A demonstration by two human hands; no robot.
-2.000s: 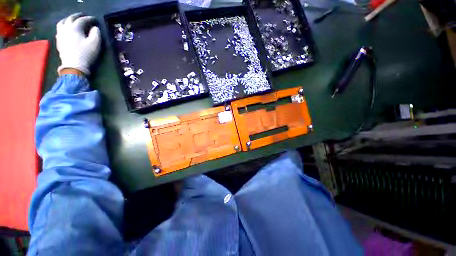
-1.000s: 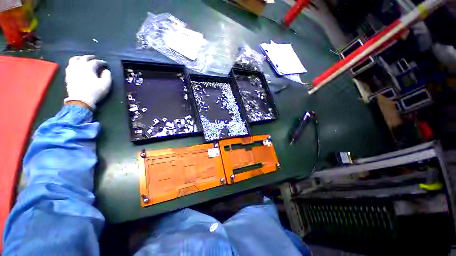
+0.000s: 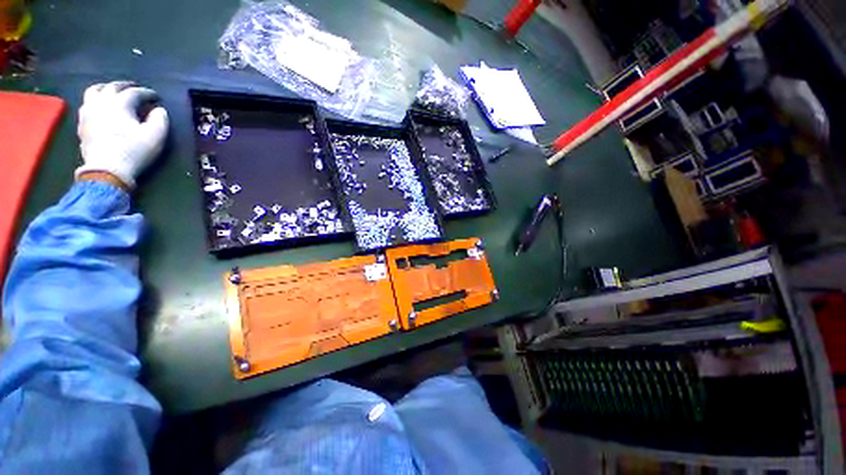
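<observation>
My left hand point(image 3: 121, 133), in a white knit glove, rests on the green bench left of the trays, fingers curled; I see nothing in it. My right hand is not in view. The orange fixture point(image 3: 311, 315) lies at the near bench edge with no board on it. Behind it stand three black trays: the left one point(image 3: 264, 172) with larger metal parts, the middle one point(image 3: 376, 186) with tiny screws, the right one point(image 3: 453, 167) with small metal hardware. The electric screwdriver point(image 3: 534, 224) lies on the bench to the right.
A red foam mat point(image 3: 28, 153) lies at far left. Plastic bags point(image 3: 306, 60) and papers point(image 3: 504, 96) lie behind the trays. A red and white post point(image 3: 649, 88) crosses the upper right. A rack of green boards point(image 3: 621, 385) stands below the bench at right.
The view has tilted up and turned right, showing the bags, papers and rack. My left hand stays on the bench in nearly the same place. The fixture and trays have not visibly moved.
</observation>
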